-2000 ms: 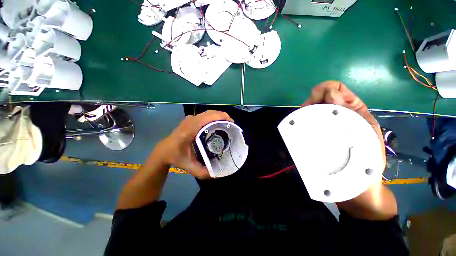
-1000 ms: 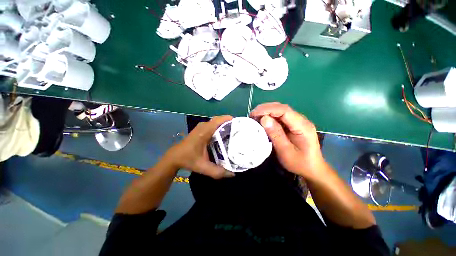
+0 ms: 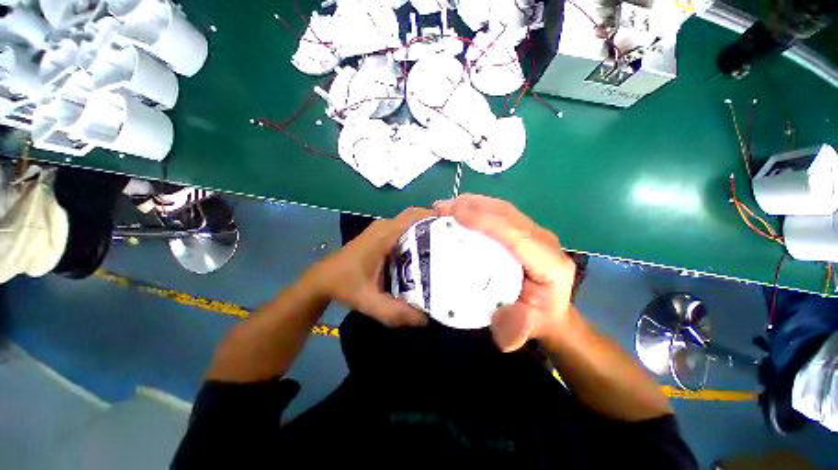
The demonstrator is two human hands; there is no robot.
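My left hand is bare and grips the left side of a white housing, whose side with a dark window faces left and up. My right hand is bare and holds a flat white end cover over the housing's open end, thumb at the lower right and fingers along the top. The cover shows small holes near its edge. The inside of the housing is hidden. Whether the cover sits fully flush I cannot tell.
White housings are piled at the left of the green bench. Wired white covers lie at centre. A grey-white box stands behind them. Units with wires lie at right. Stools and people's clothing show at both sides.
The cover first was held apart at the right, while the housing stood open in my left hand. Now the cover lies over the housing's end, with my right hand around its right side.
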